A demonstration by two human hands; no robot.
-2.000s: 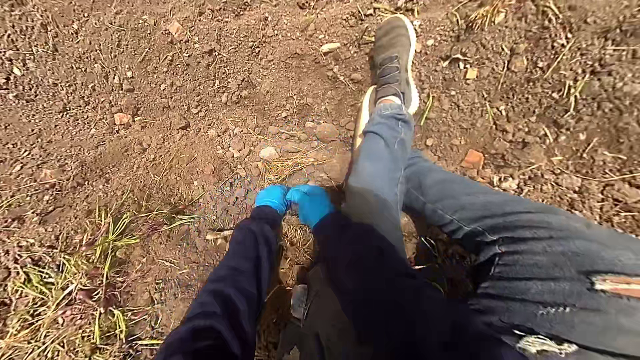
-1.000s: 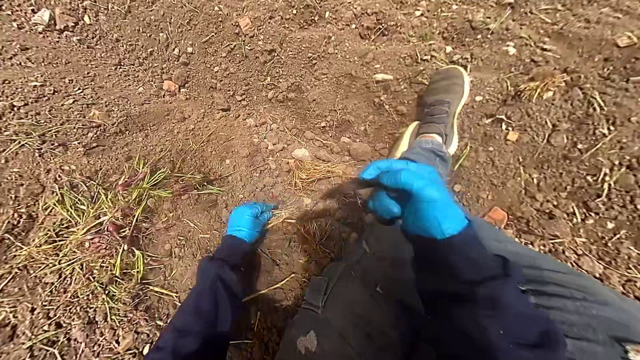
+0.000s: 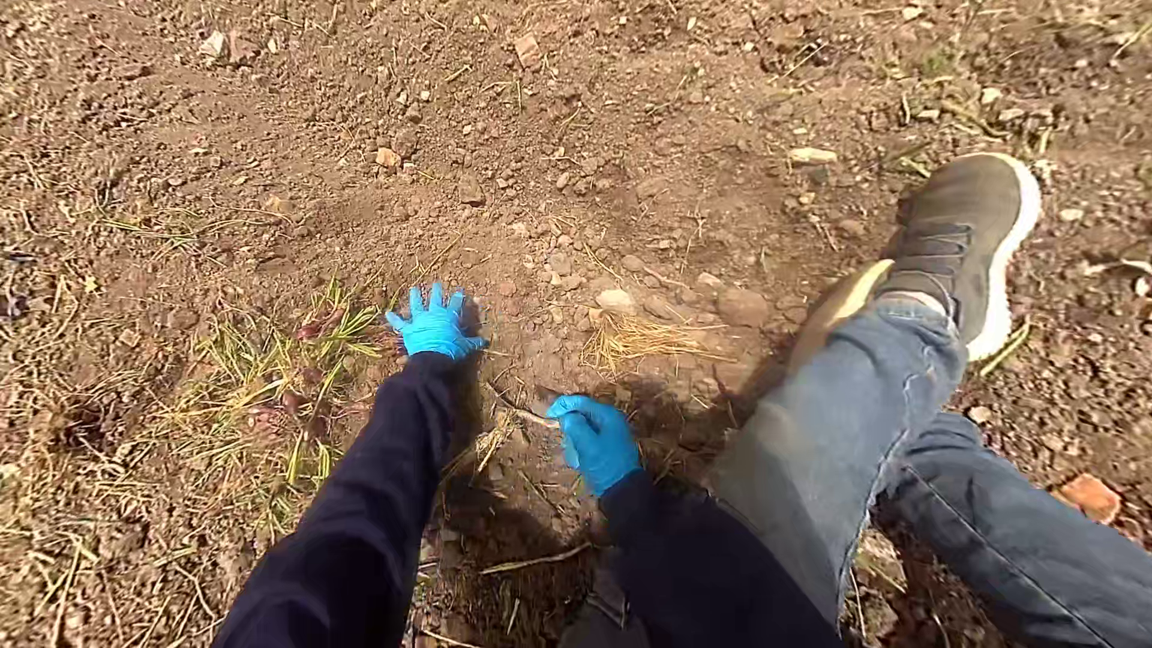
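Note:
My left hand (image 3: 436, 326), in a blue glove, rests on or just over the soil with its fingers spread and nothing held. Just left and below it lies a heap of shallots or small red onions (image 3: 292, 400) with green and dry leaves. My right hand (image 3: 598, 441), also gloved in blue, is closed around something thin; a pale stalk-like piece (image 3: 531, 417) sticks out to its left toward a tuft of dry roots or straw (image 3: 493, 441). Exactly what lies inside the fist is hidden.
Dry straw (image 3: 643, 342) and a pale stone (image 3: 616, 300) lie ahead of my right hand. My shoe (image 3: 963, 243) and jeans-clad legs (image 3: 810, 450) take up the right side. A reddish brick-like piece (image 3: 1089, 498) is at the far right. Loose soil with stones surrounds everything.
My left hand has moved forward toward the onion heap and its fingers have spread. My right hand, raised over my leg a second ago, is lower and further left, near the soil.

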